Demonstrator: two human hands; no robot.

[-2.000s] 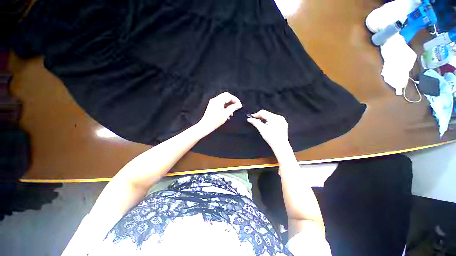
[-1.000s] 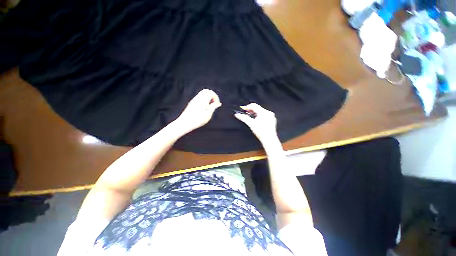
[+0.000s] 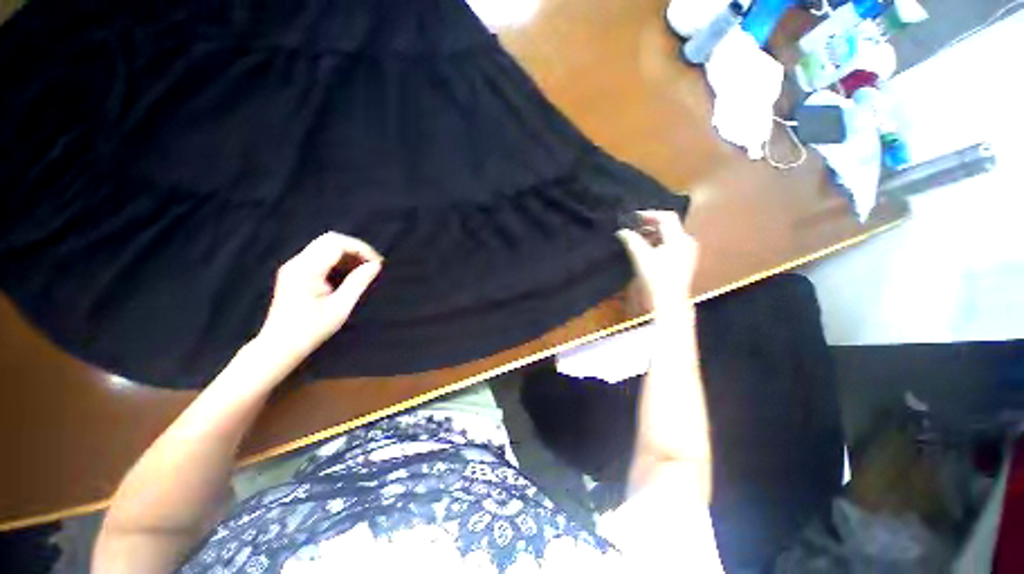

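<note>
A black tiered skirt [image 3: 371, 135] lies flat on the table, with a gathered seam across it and its curved hem towards me. My left hand [image 3: 319, 294] is over the lower tier, thumb and fingertips curled close together; whether it pinches a thread or cloth cannot be told. My right hand [image 3: 663, 256] is at the right corner of the hem, fingers bent around something small and dark that shows at the fingertips. It may be snips or the black cloth; I cannot tell which.
The brown table [image 3: 618, 101] has a yellowish curved edge in front of me. A white mask [image 3: 743, 90], bottles and blue and white clutter lie at the far right. A black cloth-like mass [image 3: 764, 415] is below the edge at right. A grey bar lies beyond the clutter.
My right hand has moved right along the skirt to the hem's corner. My left hand has moved left and lower over the cloth. The view has shifted right and tilted.
</note>
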